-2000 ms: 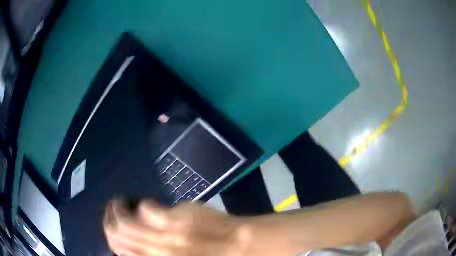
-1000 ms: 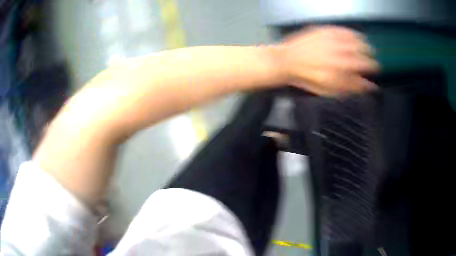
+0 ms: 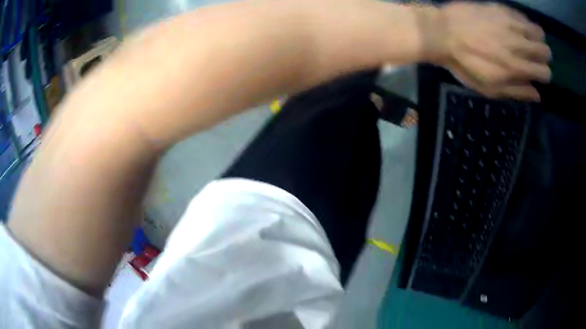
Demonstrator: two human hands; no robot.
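Note:
An open dark laptop (image 3: 475, 186) lies at the right, its rows of black keys in a lighter frame running down the view. Its screen side is lost in dark at the right edge. A small white mark shows near its lower end. My left hand (image 3: 498, 51) is over the upper end of the keyboard, blurred, with fingers bent. Whether it touches or holds anything cannot be told. My right hand is not in view.
Green bench mat (image 3: 411, 311) shows below the laptop. My dark-trousered leg (image 3: 321, 148) and white shirt (image 3: 238, 238) fill the middle. Grey floor has yellow marks (image 3: 383, 245). Shelving and cluttered items (image 3: 26, 96) stand at the far left.
The view has swung round, so the laptop has gone from the left to the right. Since one second ago, my left hand appears farther up and right, and the keys are clearer.

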